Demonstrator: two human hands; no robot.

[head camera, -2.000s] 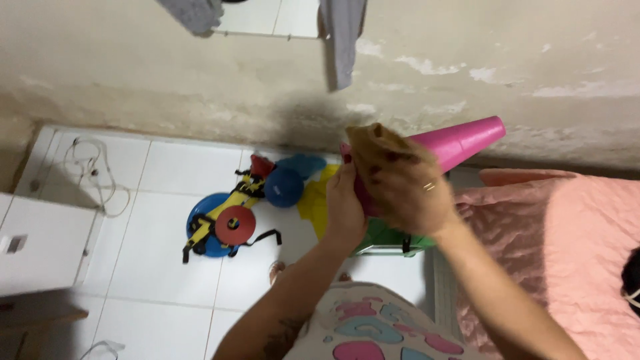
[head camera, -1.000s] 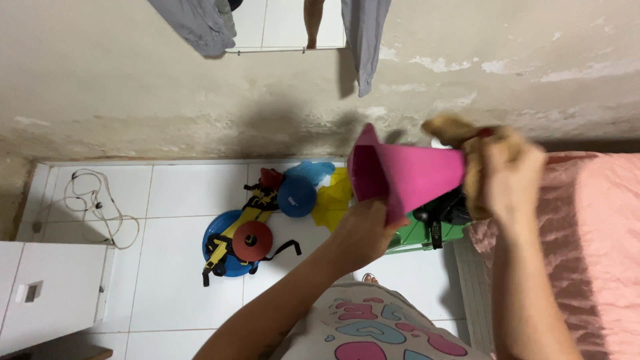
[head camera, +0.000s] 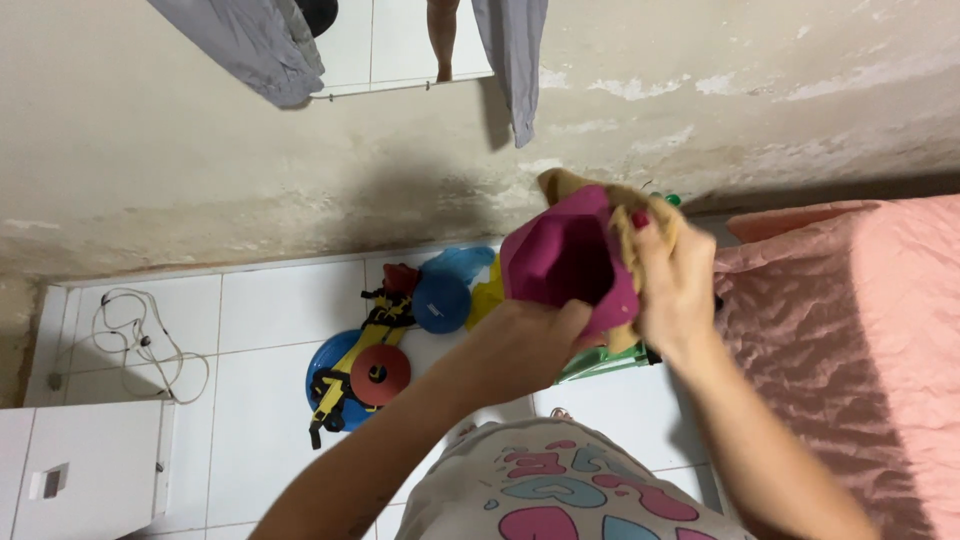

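Note:
A pink plastic training cone [head camera: 559, 259] is held up in front of me, its wide hollow base turned toward the camera. My left hand [head camera: 525, 341] grips the lower rim, with the thumb at the opening. Against the cone's right side, my right hand [head camera: 671, 277] presses a tan cloth [head camera: 626, 206]; its fingers are blurred and partly hidden by the cloth. The cone's narrow end is out of sight behind its base.
On the tiled floor lie a blue ball [head camera: 441, 302], a red disc [head camera: 380, 375], yellow-black straps [head camera: 330, 390] and a blue disc [head camera: 326, 360]. A green crate [head camera: 604, 364] stands below the cone. A bed with pink bedding [head camera: 907, 300] is at right, a white cabinet [head camera: 97, 465] at left, cables [head camera: 142, 341] beyond.
The cone has turned from lying sideways to showing me its open base. My right hand and the cloth have moved from its narrow end to the side of its base.

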